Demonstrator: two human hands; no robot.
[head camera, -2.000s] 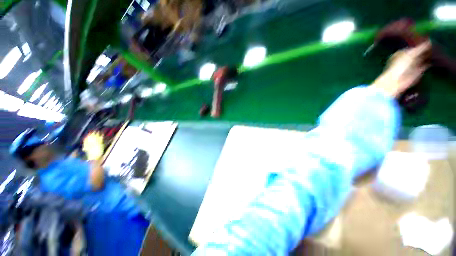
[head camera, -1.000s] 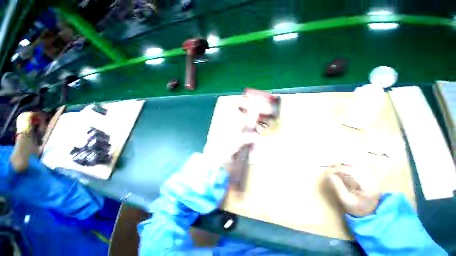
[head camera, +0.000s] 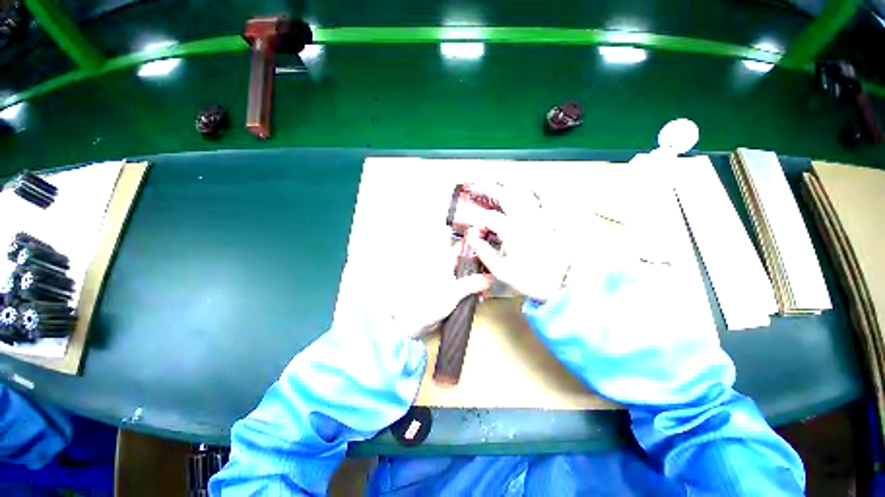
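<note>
A dark-red hammer-shaped appliance (head camera: 456, 340) lies over the tan work board (head camera: 543, 374), its head away from me and its handle toward me. My left hand (head camera: 442, 296) grips it at the upper handle. My right hand (head camera: 519, 257) is at the head and neck, its fingers touching the appliance. Both hands are washed out by glare. Whether the right fingers hold a small part cannot be told. A white bottle with a round top (head camera: 678, 136) stands at the board's far right corner.
Another red appliance (head camera: 260, 87) and small dark parts (head camera: 564, 117) are on the green conveyor. Pale strips (head camera: 723, 243) and stacked cardboard (head camera: 854, 194) lie right. Black cylinders (head camera: 41, 281) sit on a board at left. A black disc (head camera: 412, 425) is at the near edge.
My right hand has moved left from the board's right side onto the appliance. The view has turned right and levelled. Earlier, an arm reached over the conveyor to a red appliance.
</note>
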